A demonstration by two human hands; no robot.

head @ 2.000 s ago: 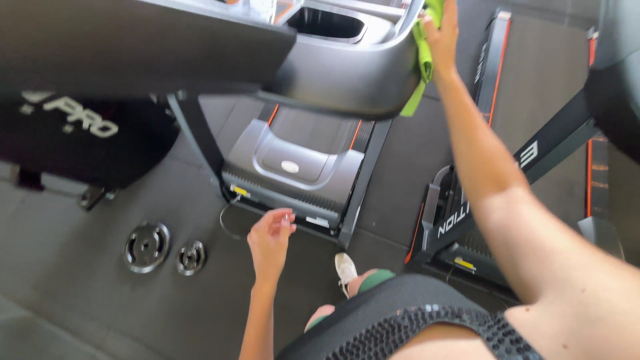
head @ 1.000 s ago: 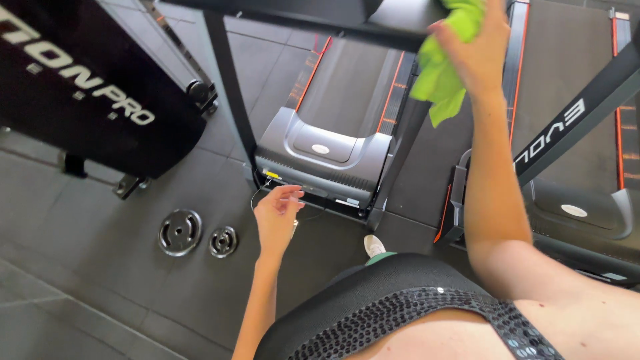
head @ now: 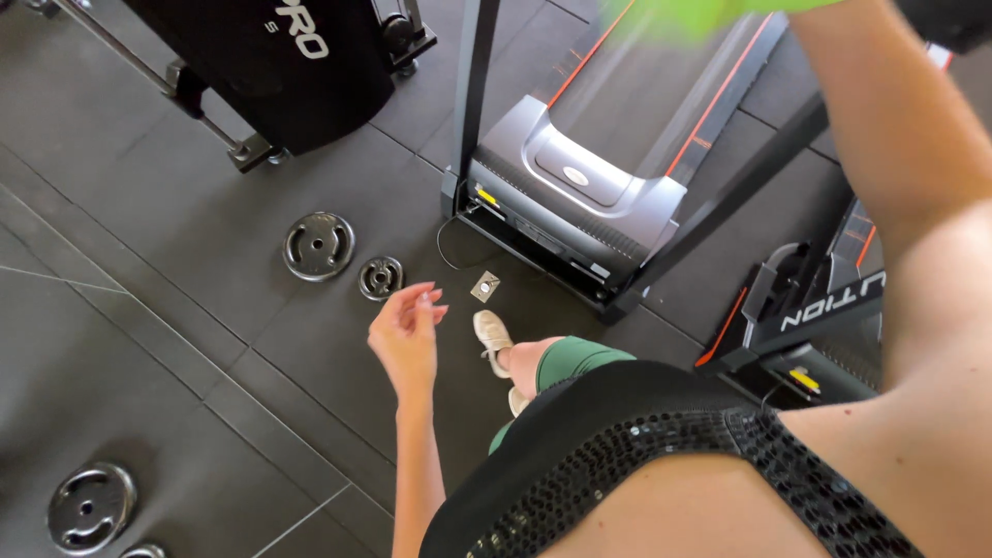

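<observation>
My left hand [head: 408, 325] hovers over the dark floor with its fingers loosely bent and nothing in them. Behind its fingertips lies a small black weight plate [head: 380, 278]. My right forearm reaches up past the top edge, so the right hand is out of the picture. Beside that wrist a bright green cloth [head: 701, 17] shows, blurred and cut off by the top edge. Beneath the cloth is a treadmill with a black belt [head: 659, 77] and a grey motor cover [head: 573, 174]. The treadmill's console is outside the frame.
A larger weight plate [head: 318, 263] lies left of the small one, and another [head: 91, 531] is at lower left. A metal floor plate [head: 485, 287] sits near my shoe [head: 492, 333]. A black gym machine [head: 310, 116] stands at upper left, a second treadmill [head: 837, 318] at right.
The view has swung so the console has left the frame. My right hand, earlier seen gripping the green cloth by the console, is now past the top edge. My left hand remains raised and empty.
</observation>
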